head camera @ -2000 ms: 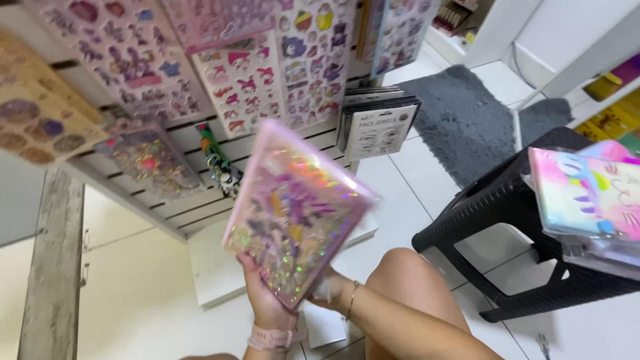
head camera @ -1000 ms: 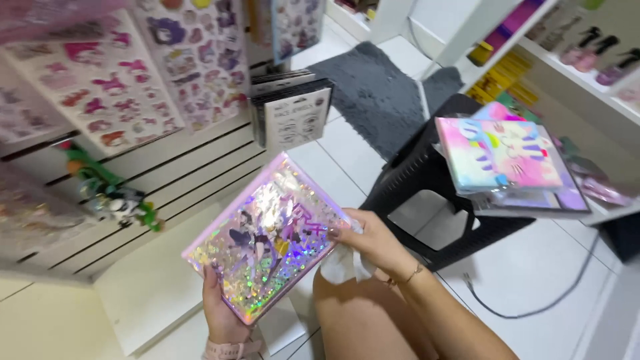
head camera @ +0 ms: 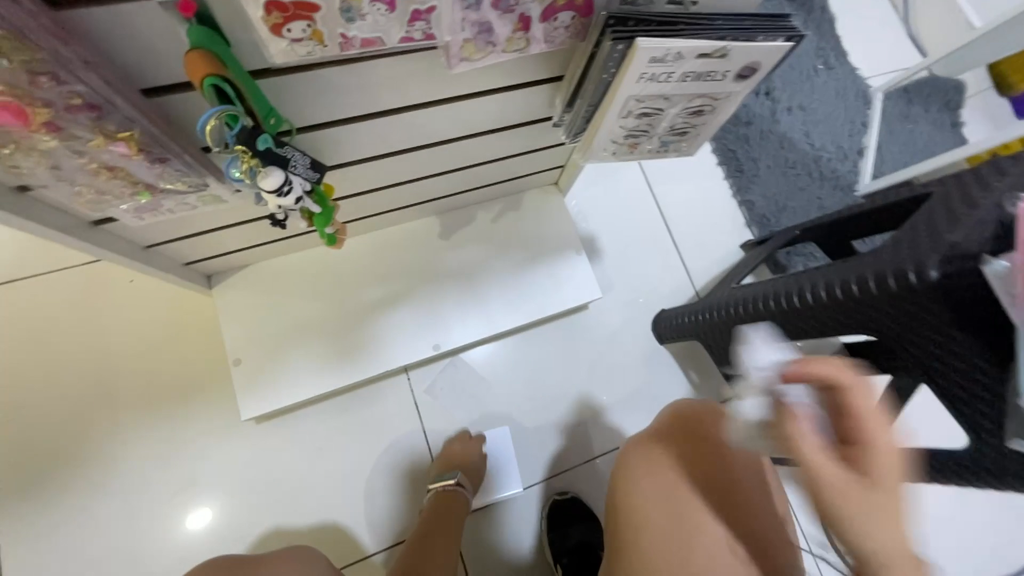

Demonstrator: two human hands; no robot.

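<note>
Low on the floor, my left hand (head camera: 462, 458) touches the left edge of a flat white rectangular item (head camera: 499, 466); its fingertips are partly hidden, so its hold is unclear. My right hand (head camera: 848, 432), blurred by motion, grips a crumpled white cloth or tissue (head camera: 764, 376) above my knee, beside the black plastic stool (head camera: 808, 296). A clear, thin plastic piece (head camera: 456, 380) lies on the tiles just above the white item.
A white base shelf (head camera: 408, 304) runs under the slatted display wall (head camera: 416, 104). Face jewel packs (head camera: 680, 100), keychains (head camera: 280, 176) and sticker sheets (head camera: 360, 24) hang there. A grey shaggy rug (head camera: 792, 136) lies behind the stool. My black shoe (head camera: 573, 532) is near the white item.
The glittery pink-edged pouch has left both hands. My left hand has gone down to the floor, and my right hand has moved right with the white cloth or tissue. The view has swung.
</note>
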